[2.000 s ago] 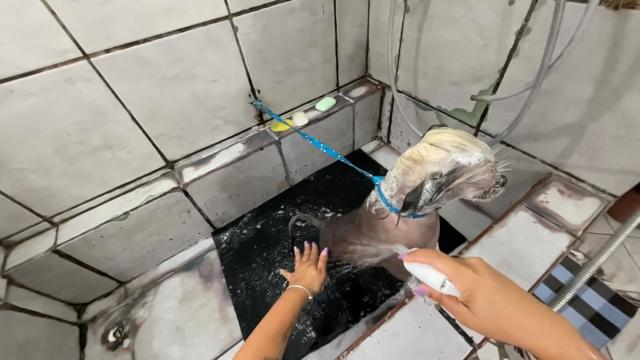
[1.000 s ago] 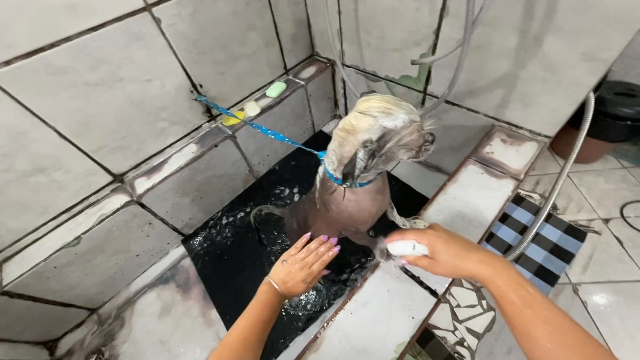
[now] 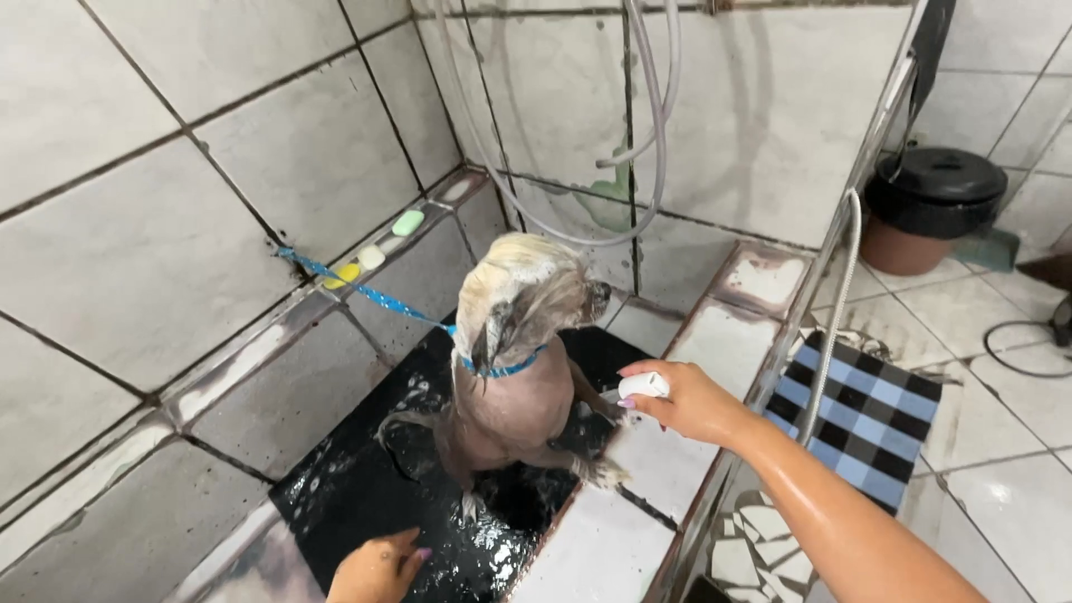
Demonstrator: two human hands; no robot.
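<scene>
A wet, mostly hairless dog (image 3: 511, 410) with a lathered pale crest sits upright on a black mat (image 3: 335, 502) in a tiled tub, its head turned right and its front paws on the tiled ledge (image 3: 628, 536). It wears a blue collar (image 3: 507, 368), and a blue leash (image 3: 385, 303) runs from it to the left wall. My right hand (image 3: 687, 402) is closed around a white shower head (image 3: 643, 385) just right of the dog's front leg. My left hand (image 3: 381, 565) is over the mat at the bottom, fingers loosely curled, holding nothing that shows.
Soap bars (image 3: 408, 223) lie on the narrow wall ledge. A pale hose (image 3: 662, 126) loops down the back wall. Outside the tub are a metal shower hose (image 3: 833, 327), a blue-and-black checked mat (image 3: 863, 419) and a lidded bin (image 3: 938, 201).
The dog's front paws have come onto the ledge. My left hand has moved away from its body, down over the mat. My right hand has moved the shower head from its side to beside its front leg.
</scene>
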